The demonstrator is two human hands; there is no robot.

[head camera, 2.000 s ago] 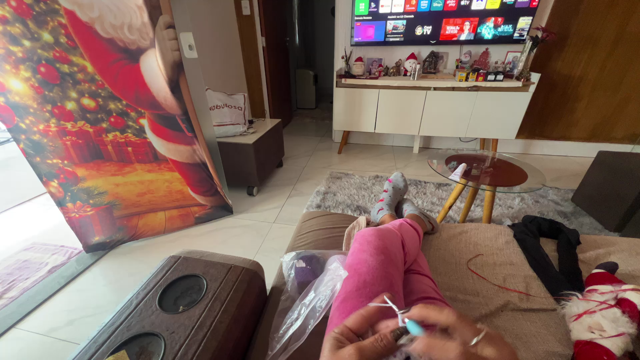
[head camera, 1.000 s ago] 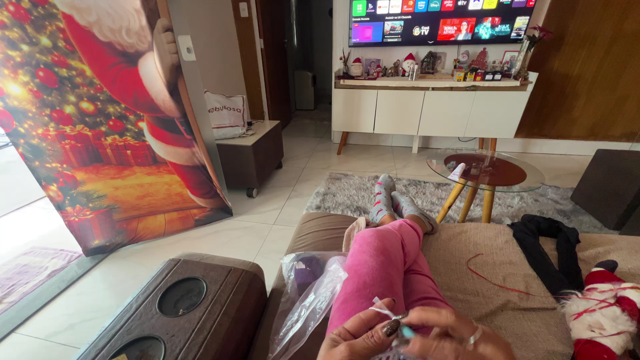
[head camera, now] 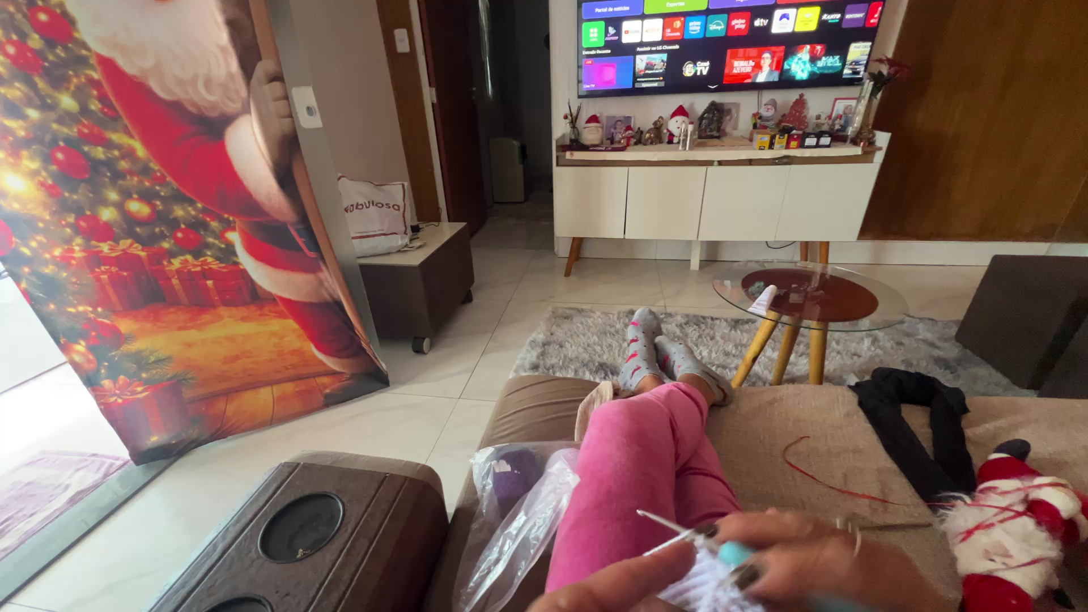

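Observation:
My right hand [head camera: 790, 552] grips a crochet hook [head camera: 671, 522] with a light blue handle, its thin metal tip pointing up and left. White crocheted work [head camera: 705, 582] hangs between my hands, partly hidden by the fingers. My left hand [head camera: 629, 582] is at the bottom edge, its index finger against the white yarn near the hook; its other fingers are mostly out of sight, holding the work from below. Beside my leg in pink trousers [head camera: 629, 476] lies a clear plastic bag [head camera: 518, 535] with a purple ball of yarn [head camera: 514, 476] in it.
At right on the beige sofa [head camera: 765, 433] lie a red string [head camera: 824, 484], a black garment [head camera: 926, 425] and a Santa doll [head camera: 1003, 527]. A brown armrest with cup holders [head camera: 348, 527] stands left. Ahead are a round glass table [head camera: 807, 297] and a white TV cabinet [head camera: 663, 200].
The hook's thin tip stands out past the fingers now, pointing up and left. My left index finger is stretched out further than one second ago. Both hands stay over my lap.

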